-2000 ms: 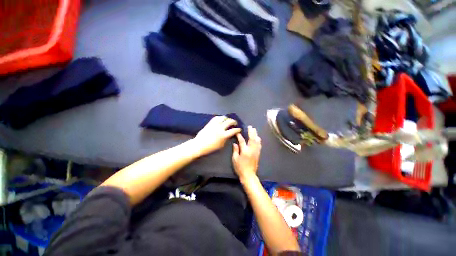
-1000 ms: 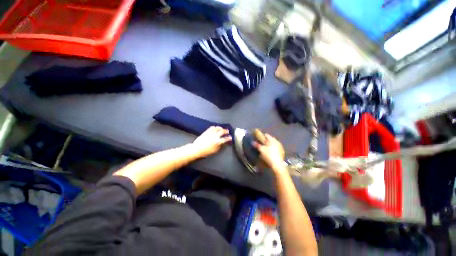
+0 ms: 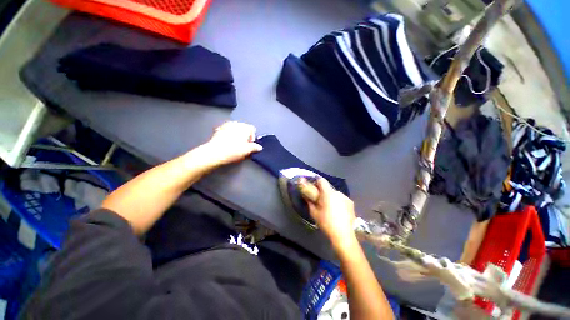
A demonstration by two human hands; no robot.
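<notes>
A navy collar piece (image 3: pixel 275 153) lies on the grey ironing table (image 3: pixel 187 134) near its front edge. My left hand (image 3: pixel 234 142) pinches its left end with the fingers closed. My right hand (image 3: pixel 330 206) grips the handle of the steam iron (image 3: pixel 294 194), whose pale soleplate edge rests on the piece's middle. The right end of the piece shows beyond the iron. A dark pressed stack (image 3: pixel 150 74) lies at the left. A fanned pile of unpressed pieces (image 3: pixel 350 81), navy with white stripes, lies beyond the iron.
The cloth-wrapped iron hose (image 3: pixel 434 140) crosses the right side. A red basket (image 3: pixel 169 14) stands at the top left, a second red basket (image 3: pixel 509 247) at the right. Dark crumpled cloth (image 3: pixel 475 159) and a black-and-white bundle (image 3: pixel 537 169) lie at the right. A blue basket (image 3: pixel 319 289) is below the edge.
My right hand took hold of the iron and brought it onto the piece. My left hand moved from the piece's right part to its left end. The view has shifted.
</notes>
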